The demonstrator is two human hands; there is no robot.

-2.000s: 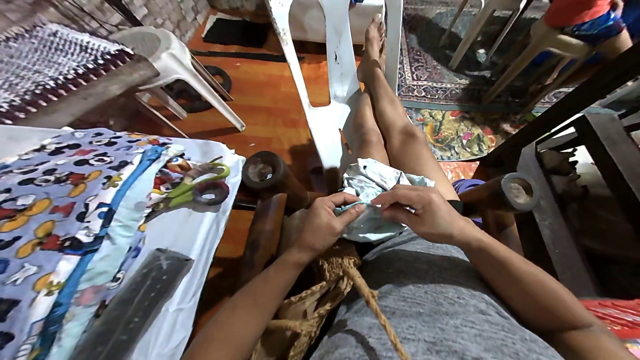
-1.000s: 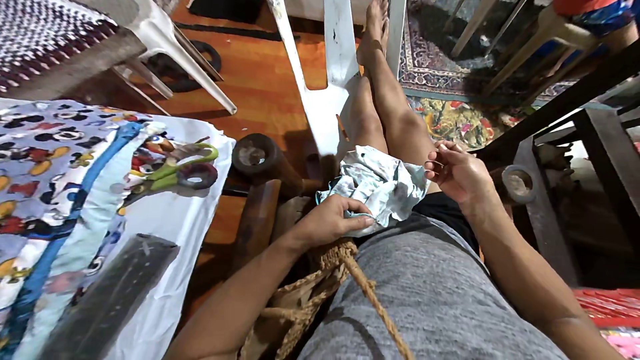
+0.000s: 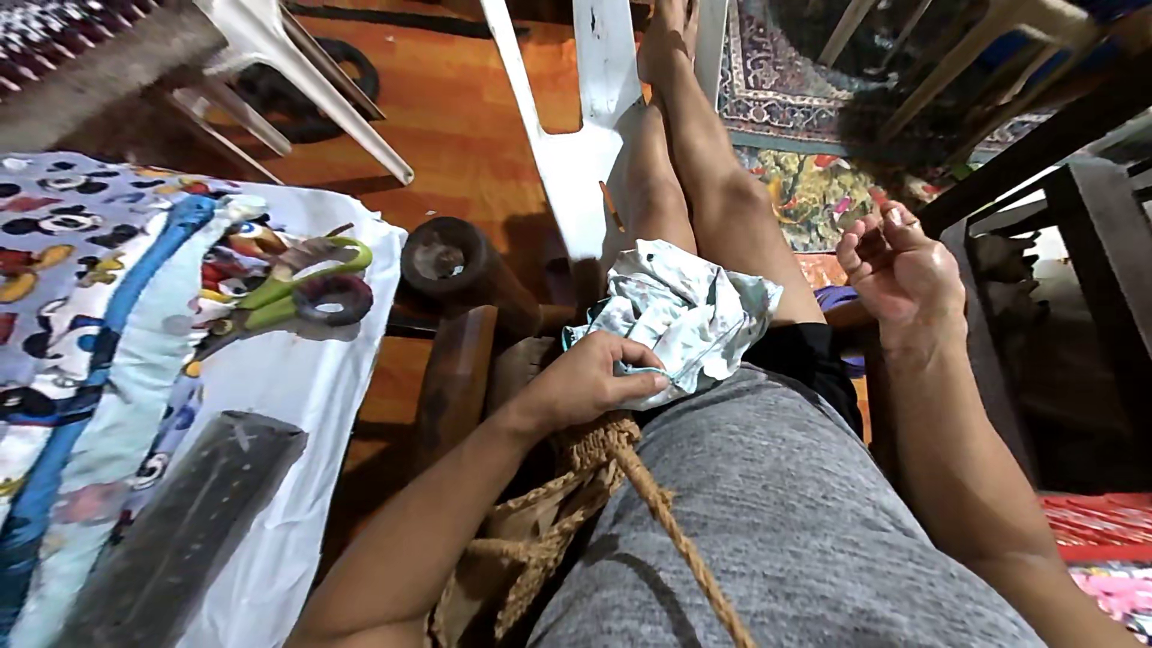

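A crumpled pale printed cloth (image 3: 684,310) with a light blue edge lies across my lap. My left hand (image 3: 601,378) pinches its near edge between thumb and fingers. Out to the right of the cloth, my right hand (image 3: 903,263) is raised, palm up with fingers curled; whether it holds something as thin as a needle or thread cannot be told. Green-and-dark-handled scissors (image 3: 306,292) lie on the white-covered surface at the left, beside folded cartoon-print fabric (image 3: 54,225) with blue and pale strips. A long dark object in clear wrapping (image 3: 189,531) is nearer to me.
A white plastic chair (image 3: 605,81) stands ahead under my outstretched legs. Round wooden post ends and a rope-wrapped frame (image 3: 598,441) are close to my left arm. A dark wooden frame (image 3: 1098,297) stands at the right. Another plastic chair (image 3: 315,85) is at the upper left.
Two seconds ago both hands were together at the cloth. My right hand has since moved away to the right and up, while my left hand has stayed on the cloth.
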